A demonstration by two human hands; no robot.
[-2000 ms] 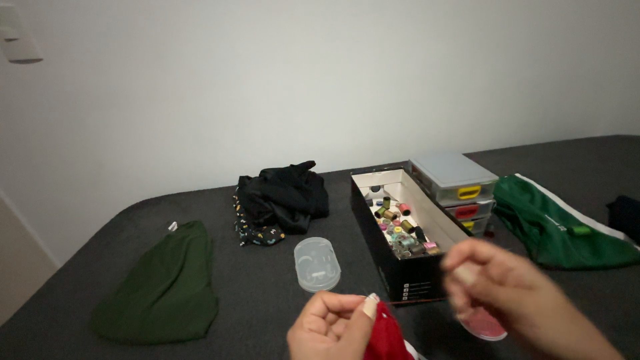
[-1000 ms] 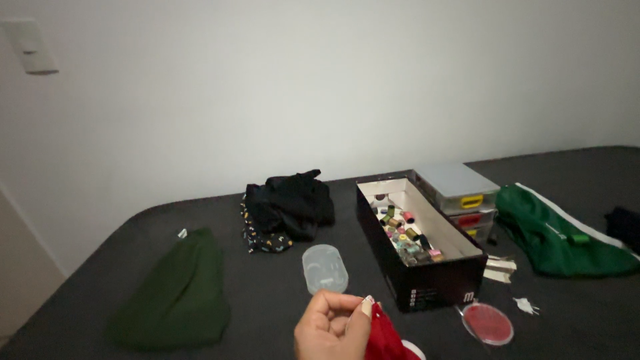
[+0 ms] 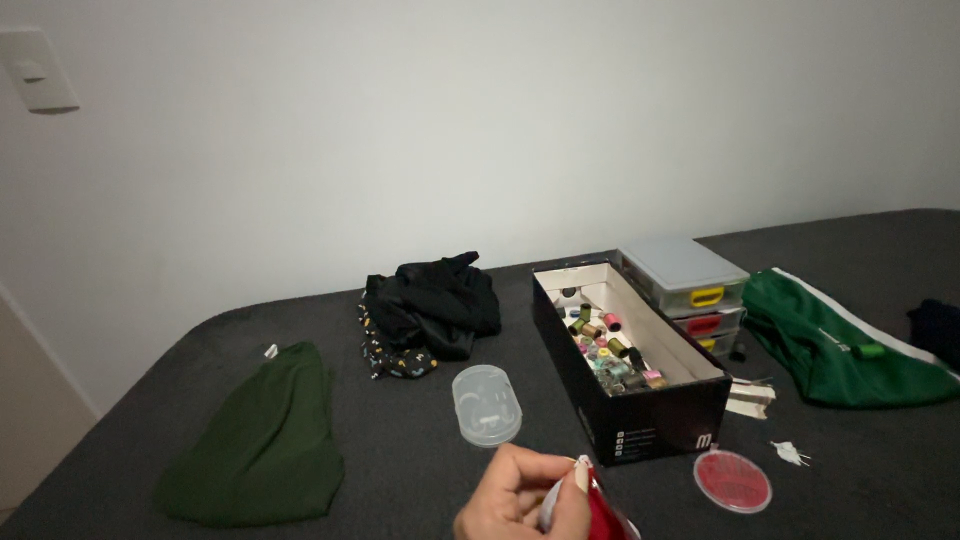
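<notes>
My left hand [image 3: 525,499], at the bottom centre, pinches the tip of a red fabric piece [image 3: 606,517] with a white part between thumb and finger. My right hand is out of view. Just beyond my left hand lies an oval clear plastic container [image 3: 486,405]. To its right stands a black cardboard box [image 3: 660,420] holding several thread spools [image 3: 616,346] and bobbins. A round red-faced case [image 3: 732,481] lies in front of the box, beside a small white piece with thin pins or needles [image 3: 789,453].
Dark green cloth [image 3: 262,450] lies at left, black clothing [image 3: 439,304] over patterned fabric [image 3: 397,361] at back. A small plastic drawer unit [image 3: 686,274] stands behind the box. Right of it, a green garment [image 3: 832,337] bears a green spool [image 3: 868,350]; dark cloth [image 3: 934,330] lies at the edge.
My right hand, over the box's near corner two seconds ago, has left the view. My left hand keeps its pinch on the red fabric.
</notes>
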